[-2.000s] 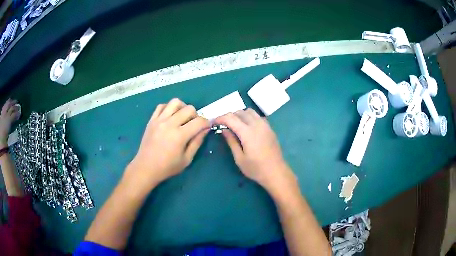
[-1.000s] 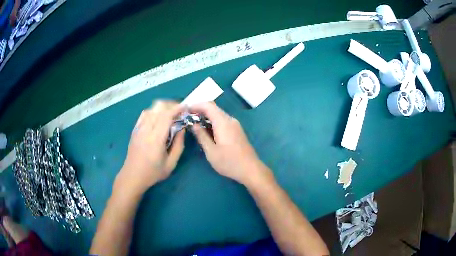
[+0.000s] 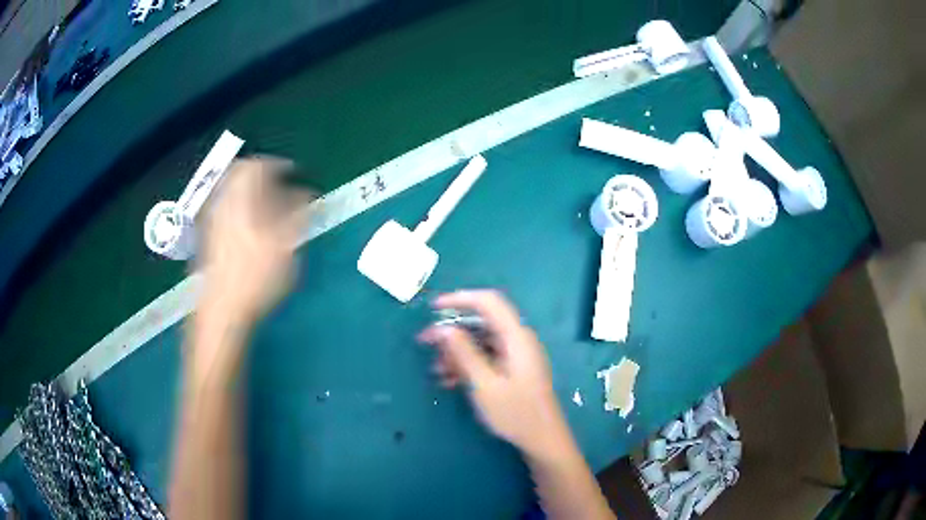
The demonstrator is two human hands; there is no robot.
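Note:
My left hand (image 3: 254,229) is blurred over the conveyor and pale edge strip. A white fan housing (image 3: 171,232) with its handle up lies directly left of it; whether the fingers touch it is unclear. My right hand (image 3: 492,371) is above the green bench, fingers curled round a small shiny circuit board strip (image 3: 462,320), mostly hidden in the fist. Another fan housing (image 3: 398,262) lies face down between my hands, its handle pointing up and right.
Several fan housings (image 3: 615,274) lie at the right. A torn beige scrap piece (image 3: 620,387) is near the bench edge. A carton below holds loose white parts (image 3: 690,457). The pile of board strips (image 3: 76,457) is at lower left. The pale edge strip (image 3: 406,183) borders the conveyor.
My hands have parted. My left hand has moved up and left to the conveyor; my right hand stays over the bench. The white handle near my fingers is gone from there. The view has shifted.

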